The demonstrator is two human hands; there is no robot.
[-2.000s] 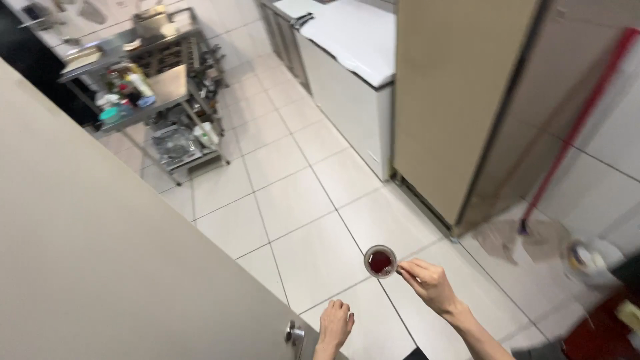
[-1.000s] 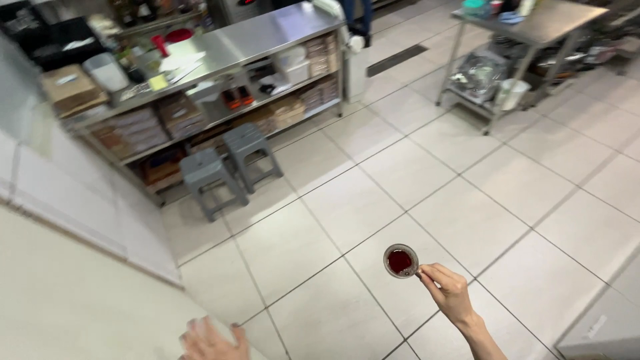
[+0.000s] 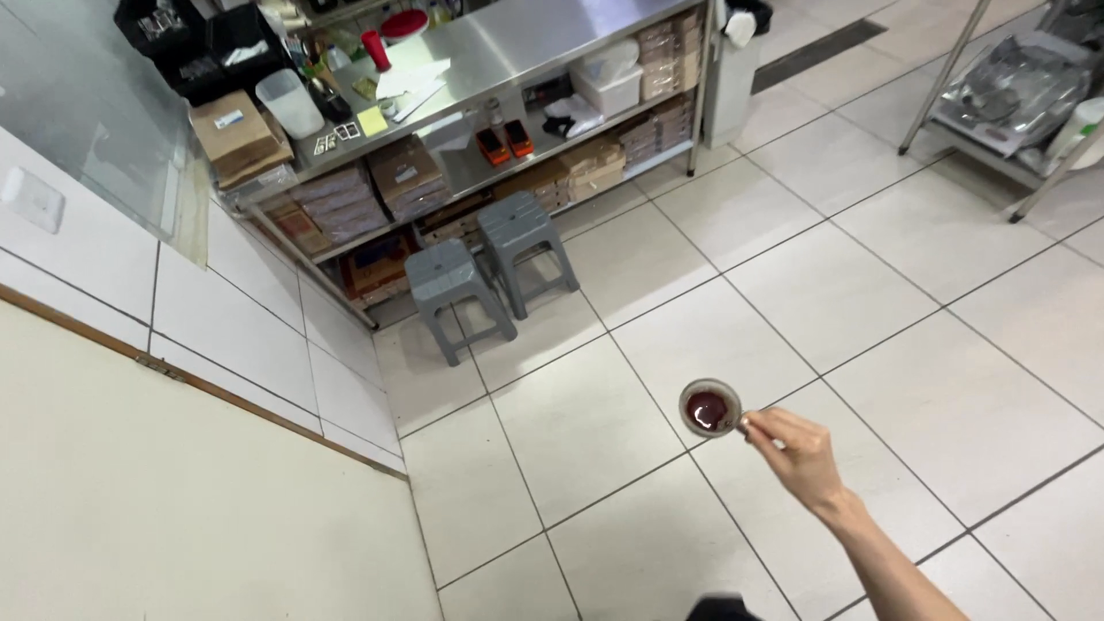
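Observation:
My right hand (image 3: 798,453) pinches the handle of a small round cup (image 3: 710,408) between thumb and fingers, out in front of me above the tiled floor. Dark red liquid lies inside the cup, and light glints off its surface. The cup is held about level, with its rim facing up toward the camera. My left hand is out of the picture. A dark shape, too cut off to identify, shows at the bottom edge below the cup.
Two grey plastic stools (image 3: 457,289) stand before a stainless steel counter (image 3: 517,43) with boxes on its shelves. A metal rack (image 3: 992,159) holding plastic-wrapped items is at the upper right. A pale door (image 3: 172,483) and tiled wall (image 3: 233,345) border the left.
The view has swung strongly left toward the counter and stools. My left hand, near the door earlier, has gone out of view. My right hand still holds the cup.

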